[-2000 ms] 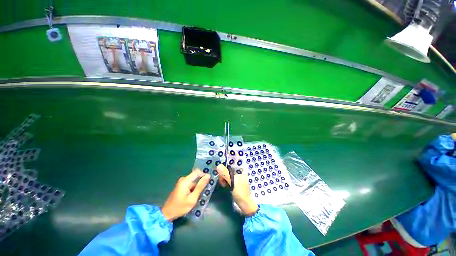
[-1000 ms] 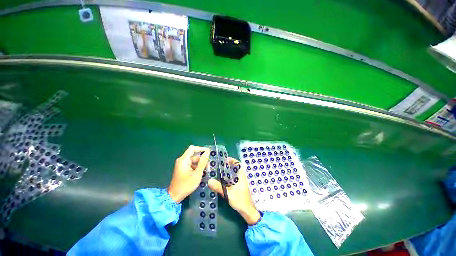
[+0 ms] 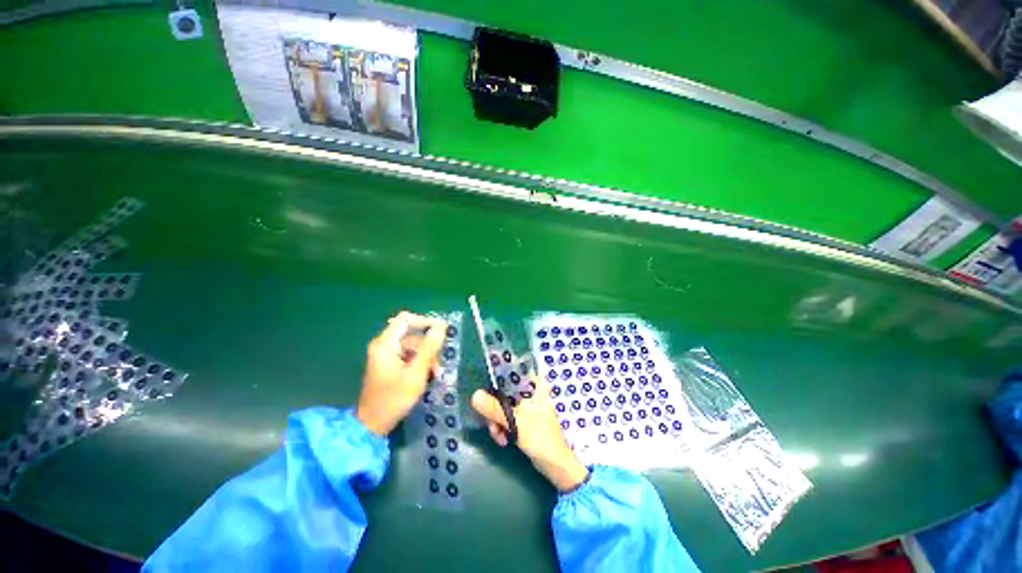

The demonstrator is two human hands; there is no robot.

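Note:
My left hand (image 3: 398,369) holds a narrow clear strip (image 3: 442,453) by its upper part. The strip carries two rows of small dark rings and hangs toward me. My right hand (image 3: 535,428) holds scissors (image 3: 488,349), their blades together and pointing away from me. A small piece of ringed film (image 3: 507,360) shows beside the blades, at my right fingers. It is apart from the left strip. The fingers hide the scissor handles. A whitish sheet of closely spaced dark rings (image 3: 611,381) lies just right of my right hand.
A pile of ringed strips (image 3: 67,336) lies at the left. A flat clear plastic bag (image 3: 745,459) lies right of the sheet. A black bin (image 3: 512,78) and a paper sheet with photos (image 3: 325,78) are on the green wall. A blue sleeve (image 3: 986,515) shows at the right edge.
The ringed film that lay across the blades is now in two separate parts. My left hand has moved left with the strip, away from the scissors.

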